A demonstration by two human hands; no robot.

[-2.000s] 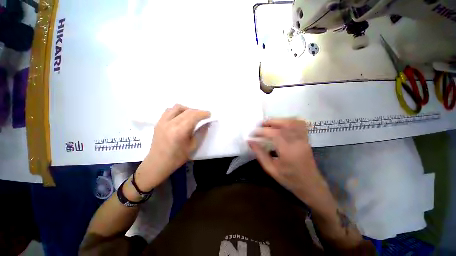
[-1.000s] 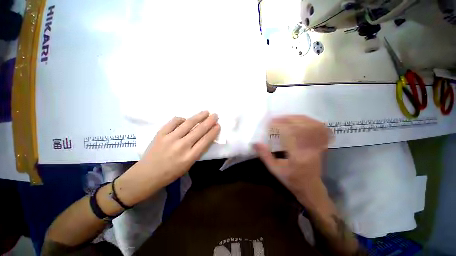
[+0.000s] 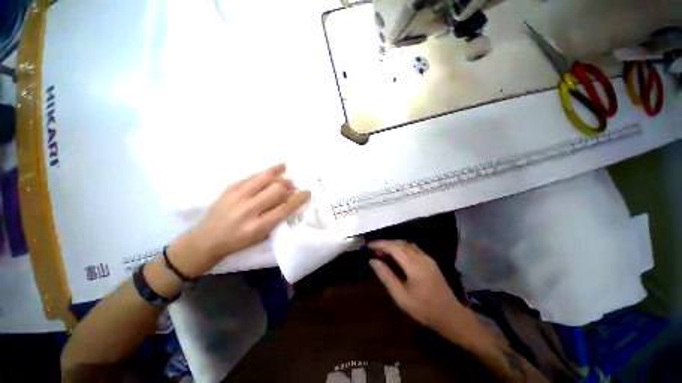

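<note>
A thin white fabric piece [image 3: 303, 248] lies at the front table edge, with a folded corner hanging over it towards my lap. It blends into the white table further back. My left hand [image 3: 250, 209] lies palm down on the fabric with its fingers spread a little; the cloth is under the fingertips. My right hand [image 3: 404, 277] is below the table edge, over my lap, with thumb and fingertips together at the right end of the hanging fabric. The fingertips seem to pinch its edge.
The sewing machine head [image 3: 419, 19] and its bed [image 3: 434, 86] are at upper right. Red and yellow scissors [image 3: 587, 97] lie right of the needle area, a second pair [image 3: 644, 86] farther right. White cut pieces [image 3: 553, 247] hang low right. Yellow tape [image 3: 34, 164] runs along the left edge.
My right hand has moved from above the table down over my lap. The fabric corner now hangs further over the edge. My left hand stays on the cloth. The view has shifted and tilted.
</note>
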